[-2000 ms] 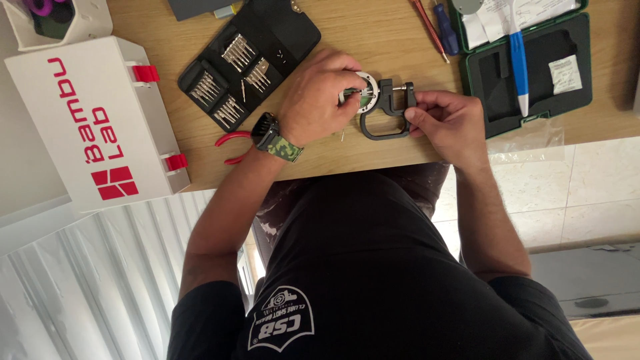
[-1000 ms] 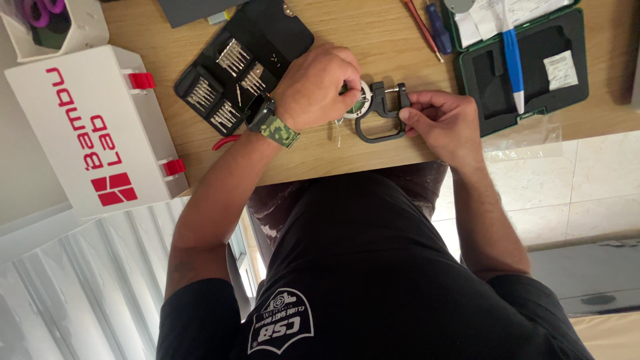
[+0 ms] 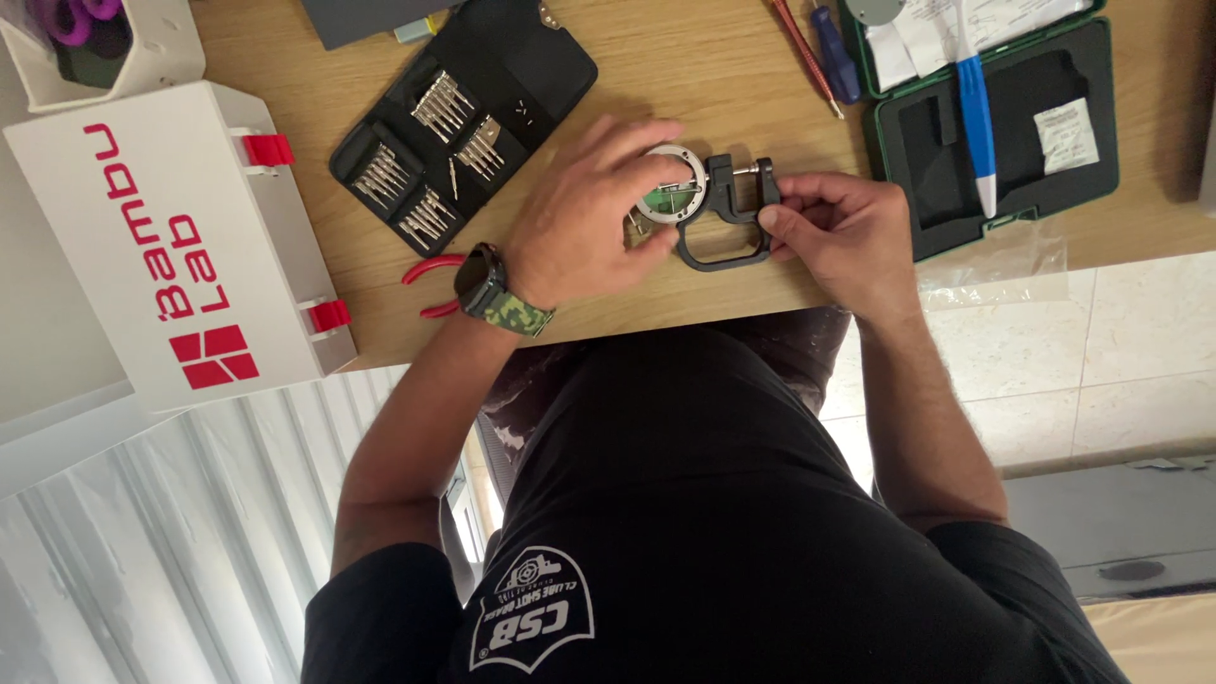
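A thickness gauge with a black frame lies near the table's front edge. Its round metal housing is uncovered and shows a green board inside. My left hand, with a watch on the wrist, has its fingers and thumb around the housing; one fingertip reaches over the open face. The thumb and fingers of my right hand pinch the right end of the frame, beside the metal spindle. Small metal parts show between my left thumb and fingers, too small to tell what they are.
A black case of screwdriver bits lies open behind my left hand, near red-handled pliers. At left stands a white box. Two screwdrivers lie at the back. A green case holds a blue-handled tool; a plastic bag lies below.
My left hand has shifted on the round housing and its fingers are more spread, so more of the green board shows than a second ago. My right hand keeps its grip on the frame.
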